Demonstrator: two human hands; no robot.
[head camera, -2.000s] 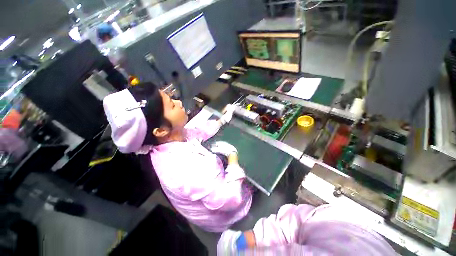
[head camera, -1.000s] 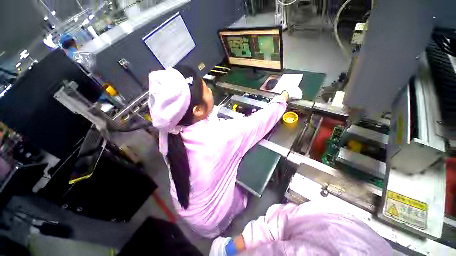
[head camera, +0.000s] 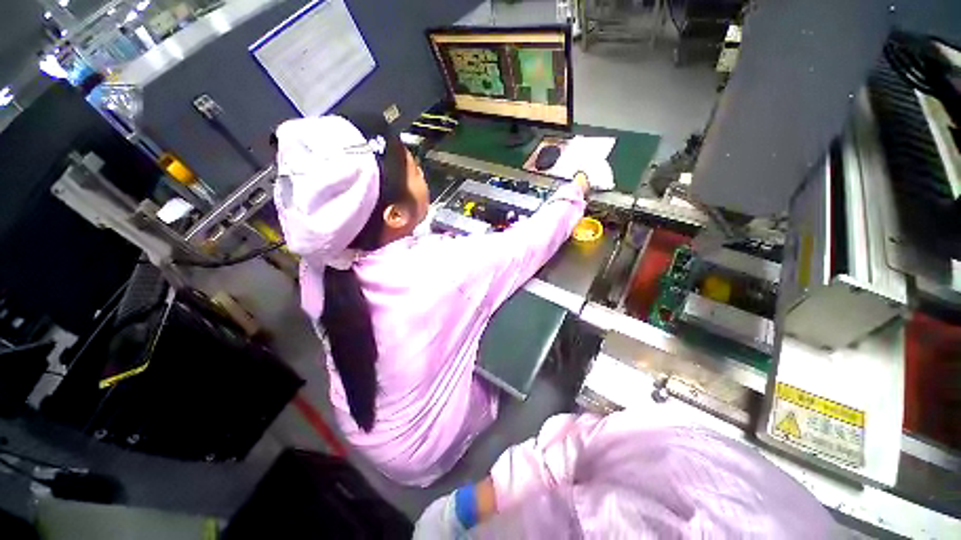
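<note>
One hand in a white glove (head camera: 437, 519) with a blue wristband, at the end of a pink sleeve, is cut off by the bottom edge; it looks like my left hand, and its fingers are hidden. My right hand is out of the picture. On the line conveyor (head camera: 659, 340) lies a green populated circuit board (head camera: 671, 290) with silver heatsink bars, partly under a machine. Another board (head camera: 490, 204) with heatsink bars lies in front of a seated person, partly hidden by their arm. A small yellow round container (head camera: 587, 230) stands beside it.
The seated person in pink (head camera: 422, 306) reaches to white paper (head camera: 588, 158) near the inspection monitor (head camera: 506, 76). A machine with a yellow warning label (head camera: 820, 424) stands at right. Black boxes (head camera: 200, 369) stand at left. A posted sheet (head camera: 314, 55) hangs on the partition.
The seated person turned from the board and stretched an arm to the paper by the monitor. The view has shifted, so the bench items sit further left. My sleeve stays at the bottom.
</note>
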